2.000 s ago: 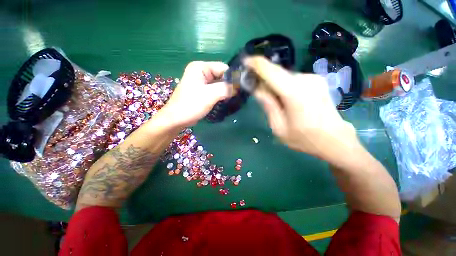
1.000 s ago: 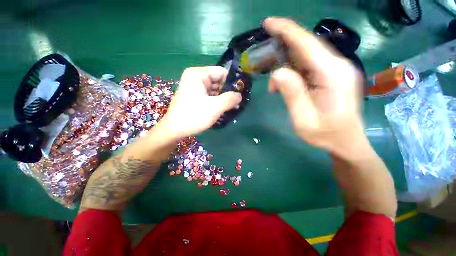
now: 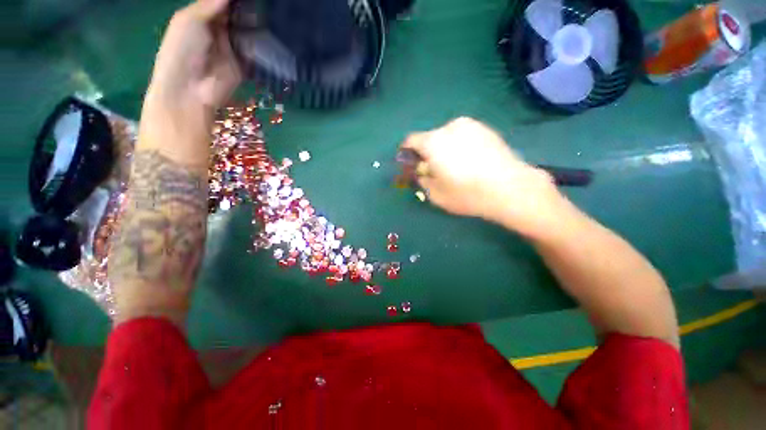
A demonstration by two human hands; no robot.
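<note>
My left hand [image 3: 201, 55], at the top left of centre, holds a black fan [image 3: 311, 50] by its side. The fan is blurred and cut off by the top edge. My right hand [image 3: 466, 168] is low over the bench and closed around the mallet; its dark handle [image 3: 568, 176] sticks out to the right and a bit of yellowish face shows below the fingers. The mallet's head is mostly hidden by the hand. Loose shiny red, copper and silvery caps [image 3: 290, 214] lie in a pile between my arms.
A fan with pale blades [image 3: 573, 46] lies at the upper right, beside an orange can [image 3: 695, 42]. A clear poly bag [image 3: 739, 151] is at the right edge. Another black fan [image 3: 71, 155] rests on the bag of caps [image 3: 97, 269] at left. Part of another fan [image 3: 21, 323] shows lower left.
My left hand has moved up and left with the fan, away from the mallet. My right hand has come down to the bench with the mallet. The view has shifted.
</note>
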